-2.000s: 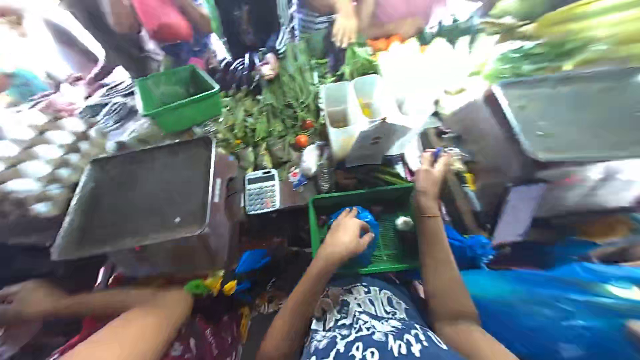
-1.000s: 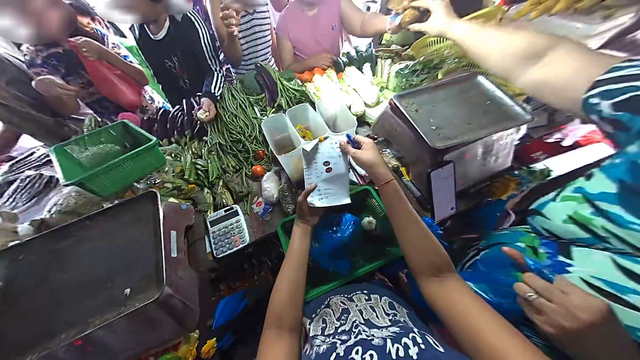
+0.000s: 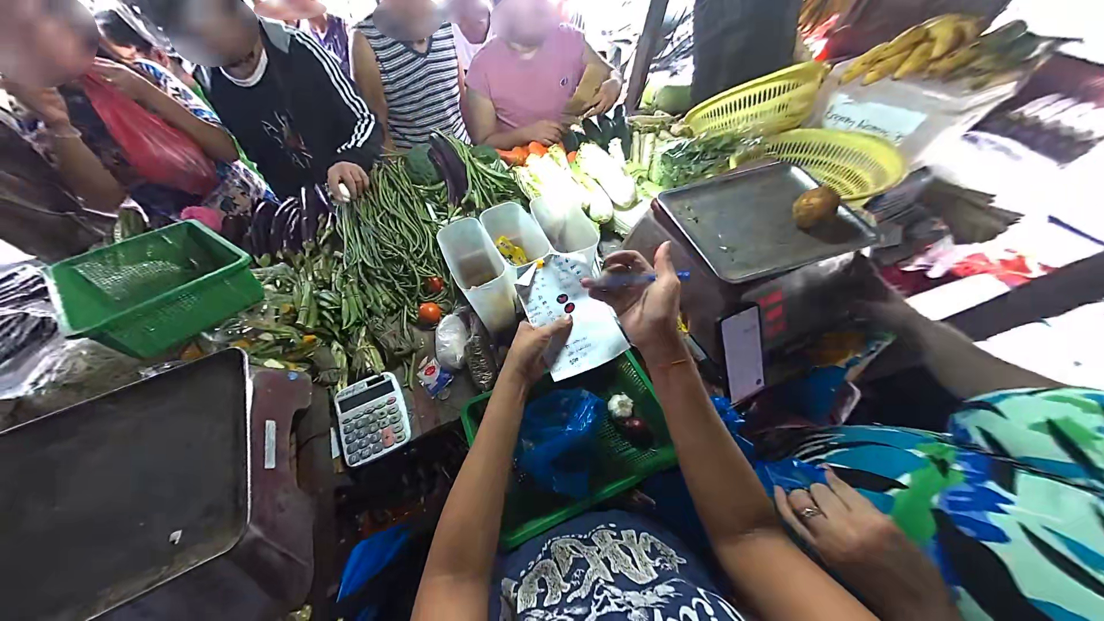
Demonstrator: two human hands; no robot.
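My left hand (image 3: 536, 347) grips the lower left edge of a white paper sheet (image 3: 580, 341) that bears handwriting and dark round marks. At the sheet's right side, my right hand (image 3: 642, 297) holds a blue pen (image 3: 634, 279) between thumb and fingers, its tip pointing left over the paper. Three clear plastic containers stand just behind the sheet, the middle one (image 3: 509, 226) with small yellow packets. Under my forearms is a green plastic basket (image 3: 561, 516) with a blue plastic bag (image 3: 561, 431), a garlic bulb (image 3: 619, 405) and a red onion (image 3: 636, 431).
A calculator (image 3: 373, 419) lies left of the basket. A weighing scale (image 3: 125, 483) stands at left; another, its tray (image 3: 733, 220) bearing a round brown item (image 3: 815, 207), stands at right. Long beans (image 3: 388, 233) cover the stall. A co-worker's hand (image 3: 862, 526) is at lower right; people stand opposite.
Two seconds ago my left hand was on the blue bag in the basket; one second ago and now it holds the paper. A round brown item now lies on the right scale's tray.
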